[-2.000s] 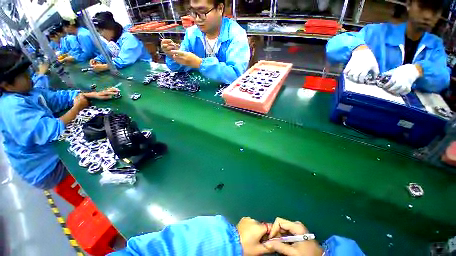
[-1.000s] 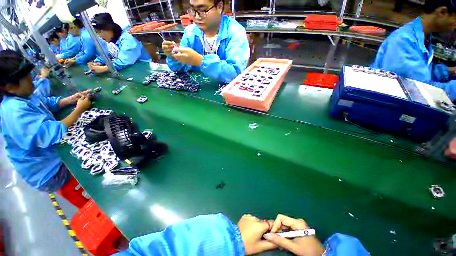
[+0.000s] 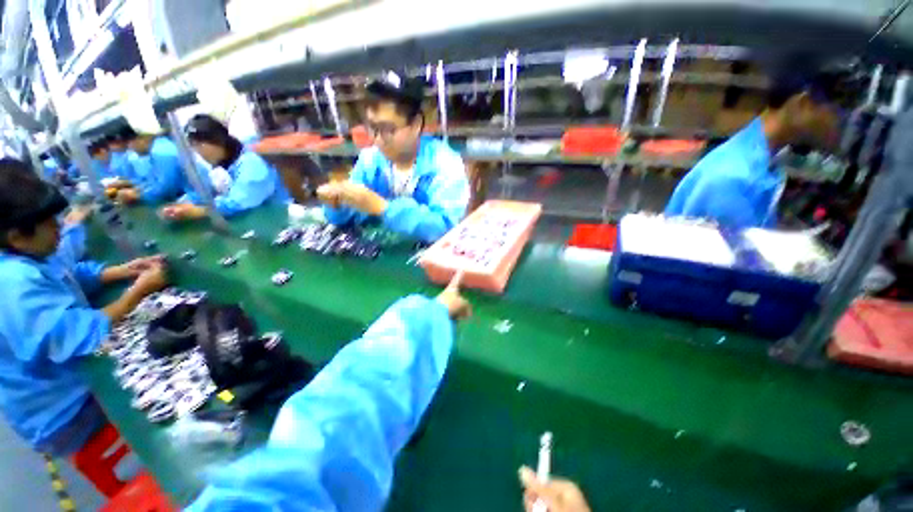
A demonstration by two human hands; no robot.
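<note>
My left hand (image 3: 455, 299) is stretched far forward, small and slightly blurred, with one finger extended at the near edge of the salmon-pink foam tray (image 3: 492, 280). Nothing shows in that hand; whether the finger touches the tray I cannot tell. The tray holds rows of small dark-and-white units. My right hand (image 3: 557, 494) is at the bottom edge, partly cut off, closed on a slim white pen-like stick (image 3: 544, 458) that points up. The stick's lower end is hidden by the fingers or the frame's edge.
A black fan (image 3: 222, 350) and a heap of white-rimmed units (image 3: 160, 385) are at left. A blue case (image 3: 686, 293) and a metal post (image 3: 851, 270) are at right. A single unit (image 3: 854, 433) lies on the green belt. Several people in blue smocks sit across and left.
My hands were together low in front; my left hand has moved forward to the tray, while my right stays low with the white stick, now upright. The view has tilted up.
</note>
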